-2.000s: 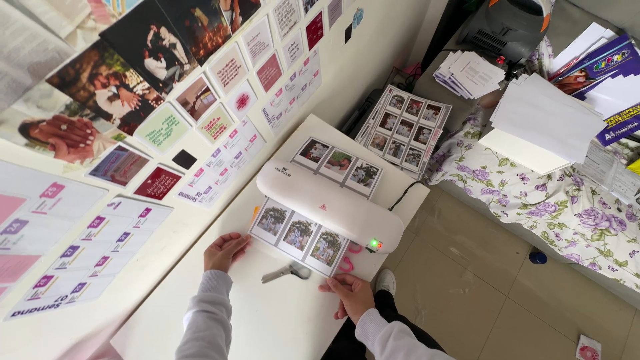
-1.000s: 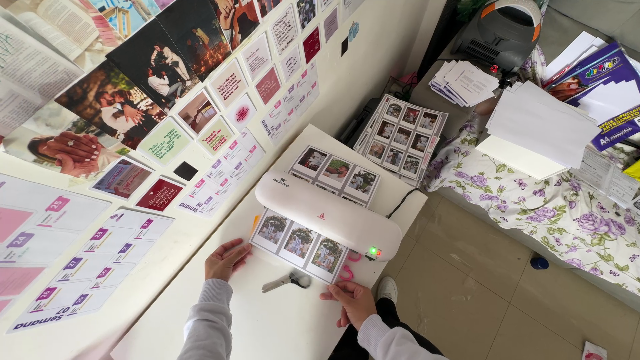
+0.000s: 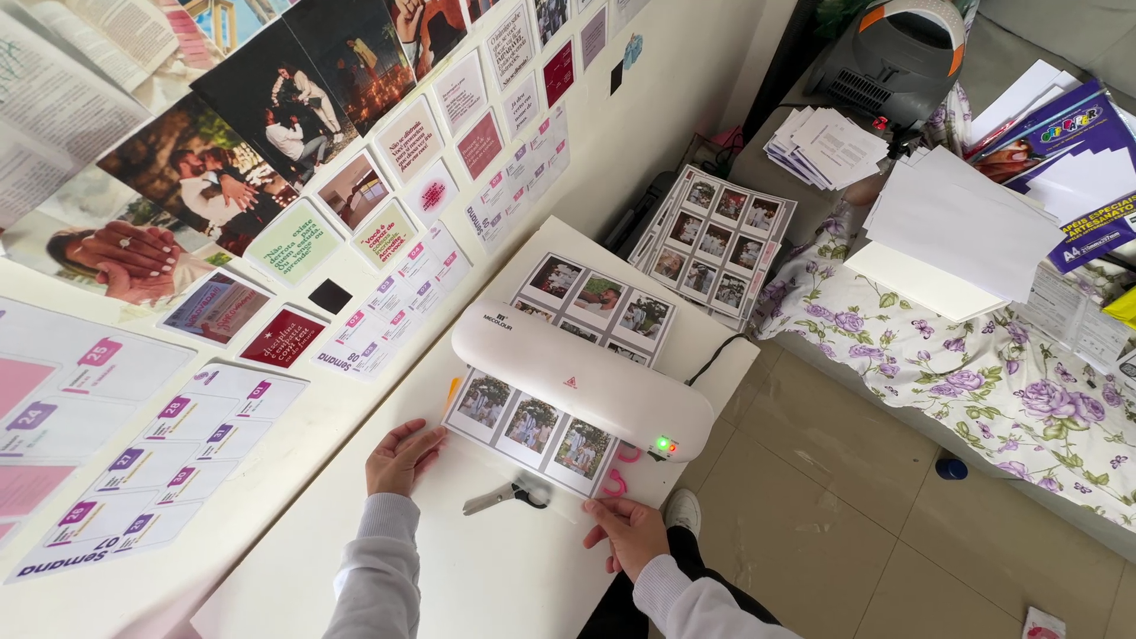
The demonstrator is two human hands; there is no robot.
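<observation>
A white Mecolour laminator (image 3: pixel 581 382) with a green and a red light lies across the white table. One sheet of printed photos (image 3: pixel 532 426) runs through it, its near row showing on my side and more rows on the far side. My left hand (image 3: pixel 404 457) pinches the clear film edge at the sheet's left corner. My right hand (image 3: pixel 626 532) pinches the film at the near right corner. Under the film's near edge, scissors (image 3: pixel 497 497) lie on the table, their handles partly covered. Pink scissor-like handles (image 3: pixel 617 479) show beside the sheet's right edge.
Behind the laminator is a stack of printed photo sheets (image 3: pixel 719 240). A black cord (image 3: pixel 714 359) leaves the laminator's right end. Papers (image 3: pixel 958 222) lie on a floral cloth (image 3: pixel 1003 382) at the right. Photos and cards (image 3: pixel 288 120) cover the wall at the left.
The photo sheet has moved farther through the laminator, away from me; more of it shows on the far side. Both hands stay at its near edge.
</observation>
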